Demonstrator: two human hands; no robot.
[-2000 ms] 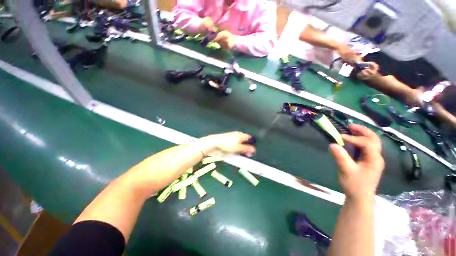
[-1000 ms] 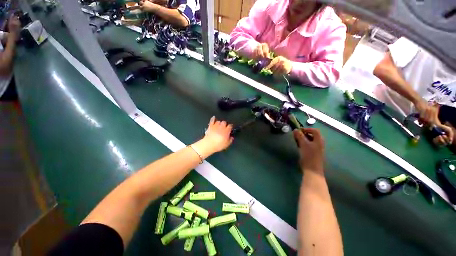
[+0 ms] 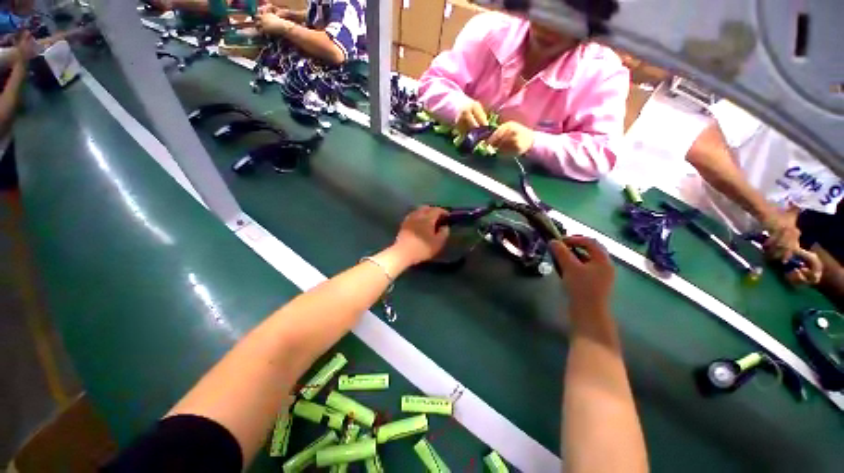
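Observation:
My left hand [image 3: 425,235] is closed on the end of a dark curved shell [image 3: 467,214] above the green line. My right hand [image 3: 582,264] holds a dark handle housing [image 3: 539,218], its near end hidden by my fingers. Thin pale wires run between the two dark parts. Another dark wired part with a round silver-white disc [image 3: 544,268] lies between my hands. Light-green battery cells [image 3: 350,408] lie in a loose pile on the green surface at the bottom, below my left forearm.
A white strip [image 3: 370,334] crosses the green surface [image 3: 444,314]. A grey post [image 3: 167,120] rises at left. Dark shells [image 3: 278,155] lie beyond it. A person in pink [image 3: 527,102] works opposite; another's hands [image 3: 787,242] show at right. A wired unit [image 3: 722,373] lies at right.
My left hand has moved right and up and now holds a dark shell. My right hand has shifted slightly right and down. The battery pile sits lower in view.

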